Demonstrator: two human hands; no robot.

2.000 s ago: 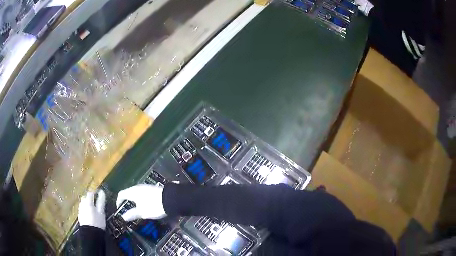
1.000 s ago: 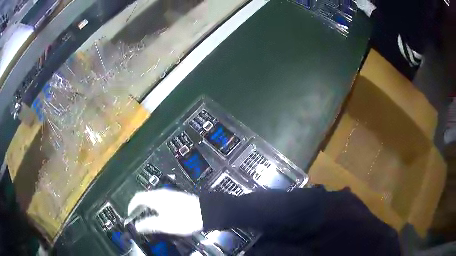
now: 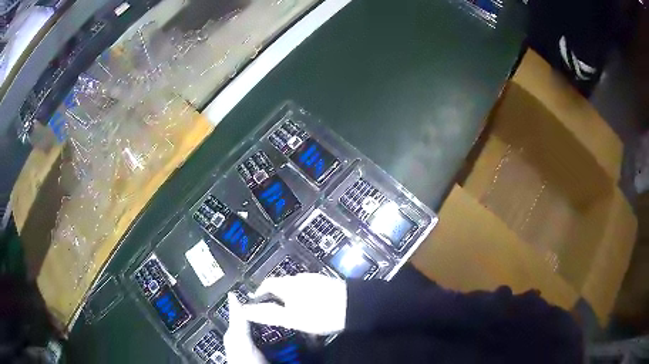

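A clear blister tray [image 3: 324,128] lies on the green bench with dark keypad phones in its pockets. Several show blue screens, such as the phone [image 3: 169,307] at its left end. One back-row pocket holds a white label [image 3: 205,263] and no phone. My right hand [image 3: 302,302], in a white glove, is over the tray's front part. My left hand [image 3: 243,343], also gloved, is beside it at the bottom edge, partly cut off. A blue-screened phone [image 3: 286,350] shows just below my right hand; whether a hand grips it is unclear.
Clear plastic pieces [image 3: 132,158] are piled on cardboard along the left. A clear piece [image 3: 107,300] lies left of the tray. An open carton [image 3: 548,206] stands at the right. Another person's dark sleeve [image 3: 562,28] and part of another tray [image 3: 484,8] show at top right.
My right hand has moved right over the tray, uncovering the label pocket. My left hand, at the left in the oldest frame and unseen after, now shows beside it. The tray appears higher in view.
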